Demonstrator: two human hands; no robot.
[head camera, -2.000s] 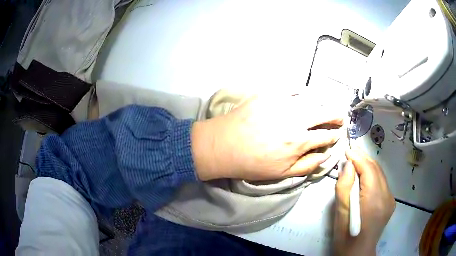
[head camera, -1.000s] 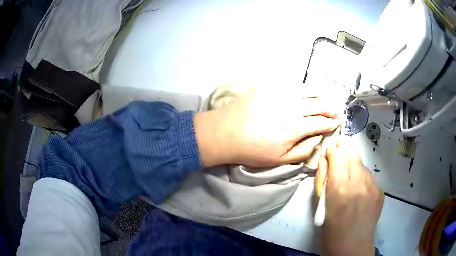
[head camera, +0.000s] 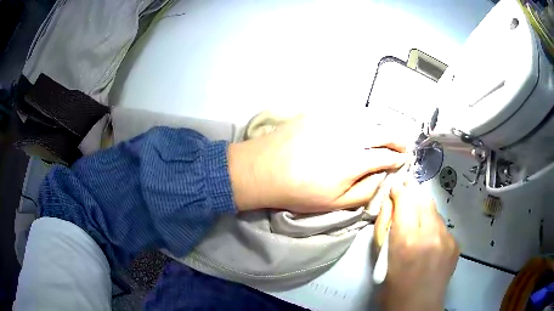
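My left hand (head camera: 310, 164) lies flat on the beige garment (head camera: 255, 243), its fingertips beside the presser foot (head camera: 421, 144); glare washes out part of it. My right hand (head camera: 419, 243) is just in front of the foot, its fingertips at the cloth edge, with a slim white stick (head camera: 381, 261) held in it, partly hidden by the fingers. The white sewing machine head (head camera: 498, 79) stands at the right, over a round shiny disc (head camera: 429, 163). Cream inner fabric (head camera: 262, 123) bunches behind my left wrist. What the fingertips pinch is hidden.
Beige cloth (head camera: 85, 45) with dark brown bands (head camera: 64, 106) lies at the left. The white table (head camera: 243, 54) has printed ruler marks along its front edge. An orange-brown ring (head camera: 523, 282) with a blue-purple object is at the lower right.
My right hand has moved left and closer to my left fingertips, turning the white stick with it. My left hand stays on the cloth. The whole view has shifted slightly.
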